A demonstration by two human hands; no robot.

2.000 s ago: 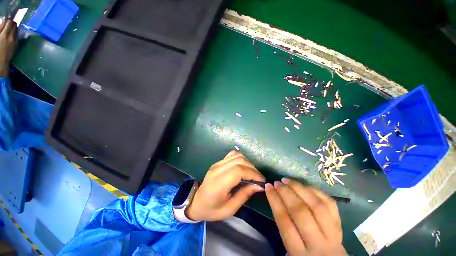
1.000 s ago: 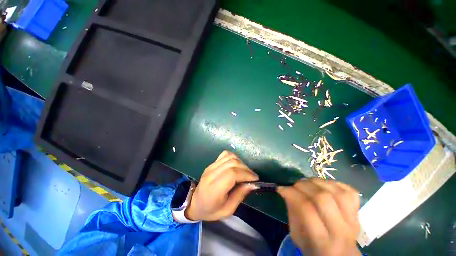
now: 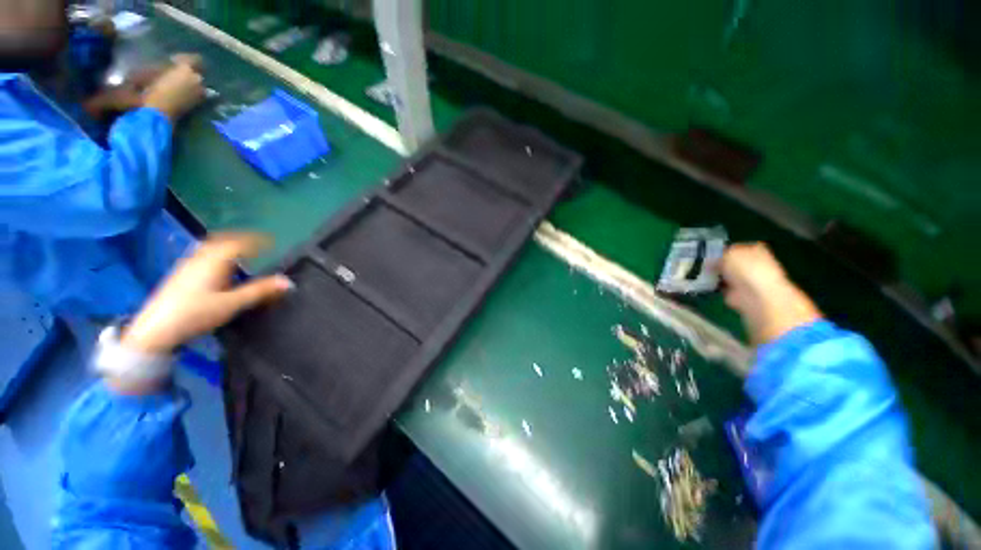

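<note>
My right hand (image 3: pixel 762 288) is stretched out over the green conveyor and grips the right edge of a silver-white metal frame (image 3: pixel 691 260) with a dark area along its middle. My left hand (image 3: pixel 210 295) is at the left, blurred, with fingers apart and nothing visible in it, near the left edge of the black compartment tray (image 3: pixel 432 335). The tray slants across the bench, its far end reaching the pale strip. Its pockets hold no frames. One small pale label sits on a divider.
Peeled liner slivers (image 3: pixel 682 492) and small scraps (image 3: pixel 637 371) lie on the green bench (image 3: pixel 484 376). A blue bin (image 3: pixel 747 451) is mostly hidden by my right sleeve. Another blue bin (image 3: pixel 278 134) stands near a neighbouring worker (image 3: pixel 75 172). A pale post (image 3: pixel 402 70) rises behind the tray.
My hands have moved apart. The right now holds the frame out over the conveyor; the left has let go and moved left. The view has swung, showing more of the tray and the neighbour.
</note>
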